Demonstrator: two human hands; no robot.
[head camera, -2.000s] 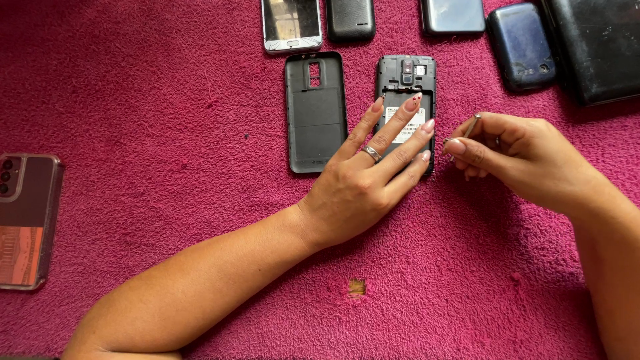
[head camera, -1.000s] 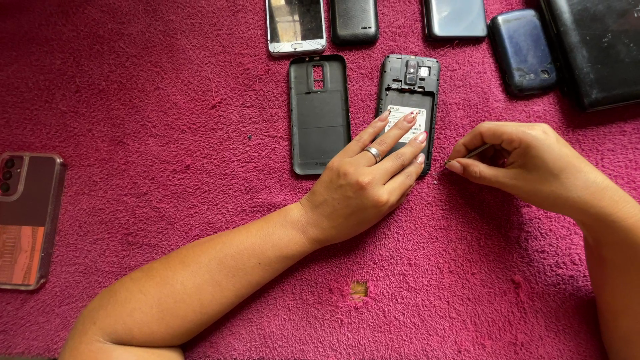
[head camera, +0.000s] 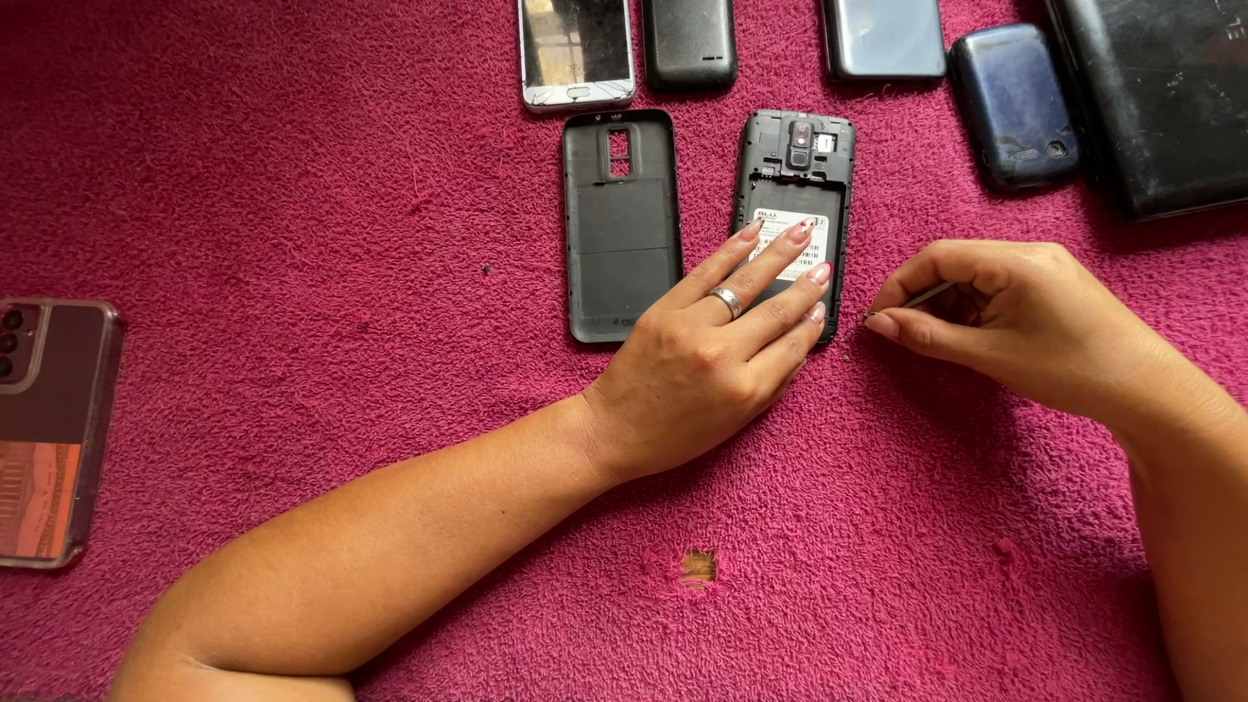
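Observation:
A black smartphone with its back off (head camera: 799, 180) lies on pink towelling cloth, its empty battery bay showing a white printed label (head camera: 806, 239). My left hand (head camera: 717, 346), a silver ring on one finger, rests with spread fingers over the lower part of that phone. Just left of the phone lies its black plastic back cover (head camera: 621, 229), inner side up, one lower corner behind my left hand. My right hand (head camera: 1004, 312) is to the right of the phone, pinching a thin metal tool (head camera: 928, 294) between thumb and forefinger; most of the tool is hidden in the hand.
Along the top lie a silver phone with cracked glass (head camera: 577, 49), a black phone (head camera: 689, 44), a grey-blue phone (head camera: 884, 39), a dark blue phone (head camera: 1016, 107) and a large black device (head camera: 1160, 107). A cased phone (head camera: 49, 419) is at far left. The cloth has a small hole (head camera: 698, 567).
My right hand has lowered slightly beside the phone's lower right edge, the tool still in its fingers. My left hand has stayed on the phone.

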